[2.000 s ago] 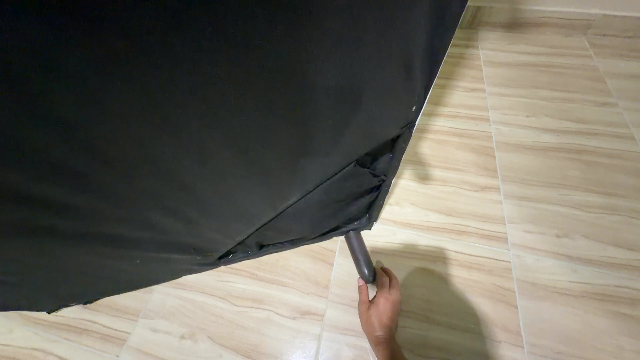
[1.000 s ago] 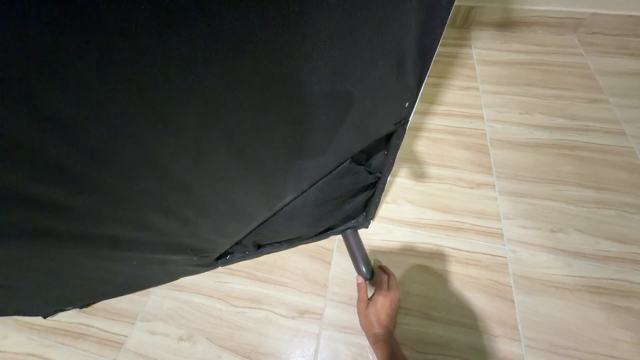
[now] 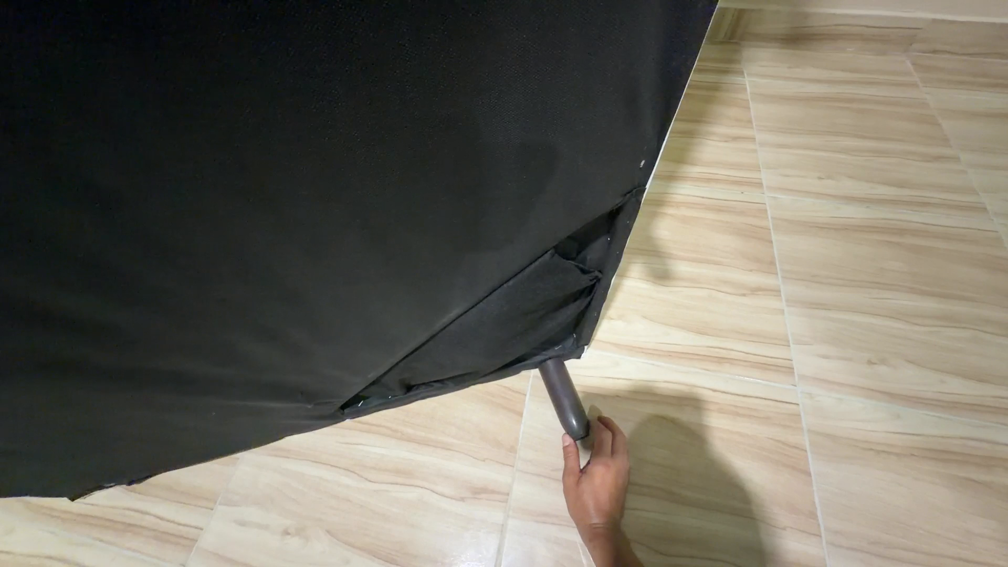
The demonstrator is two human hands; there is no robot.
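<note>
My right hand (image 3: pixel 598 472) is at the lower middle, its thumb and fingertips around the rounded lower end of a dark, tapered furniture leg (image 3: pixel 562 398). The leg projects from beneath the corner of a large piece of furniture whose underside is covered in black fabric (image 3: pixel 378 197). Near that corner the fabric is loose and creased along a diagonal fold (image 3: pixel 504 307), with small staples along the edge. How the leg joins the furniture is hidden. My left hand is not in view.
The floor has glossy, wood-patterned tiles (image 3: pixel 882 283) with pale joints. A wall base (image 3: pixel 850 30) runs along the top right. Shadows fall right of my hand and beside the furniture's right edge.
</note>
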